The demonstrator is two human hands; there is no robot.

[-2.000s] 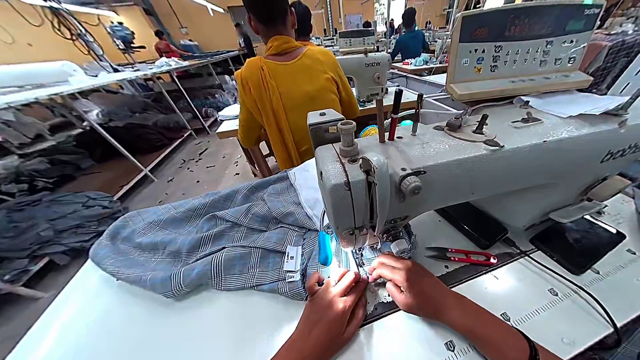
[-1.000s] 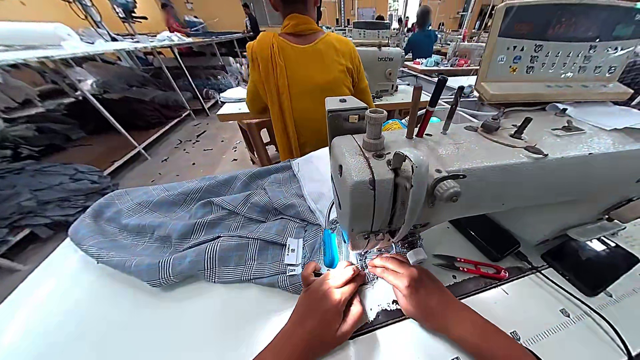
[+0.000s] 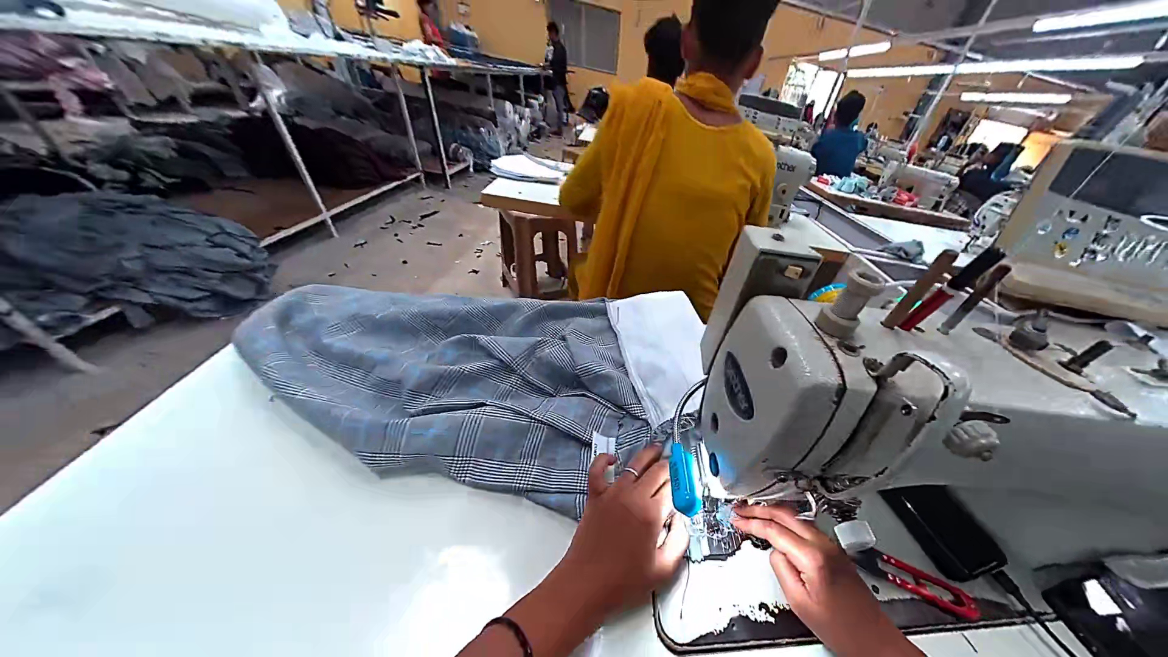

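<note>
A grey-blue checked cloth garment piece [image 3: 438, 383] with white lining lies to the left of a Brother industrial sewing machine [image 3: 794, 392]. Its right edge runs to the needle area. My left hand [image 3: 630, 525], with a ring and a dark bracelet, rests its fingers on the cloth beside a small white label [image 3: 603, 445]. Fingertips of my right hand [image 3: 812, 566] are at the machine's needle plate, right of the presser foot, which is partly hidden in glare. Whether they pinch anything is unclear. A blue lamp [image 3: 683, 479] hangs between the hands.
Red-handled thread snips [image 3: 926, 584] and a black phone [image 3: 944, 532] with a cable lie right of my right hand. A control panel [image 3: 1086, 233] stands at the upper right. Ahead sits a person in yellow [image 3: 680, 182]. Racks of cloth [image 3: 128, 251] line the left.
My left hand has shifted left, away from my right hand, and now lies on the cloth near the label. The view has turned noticeably to the left.
</note>
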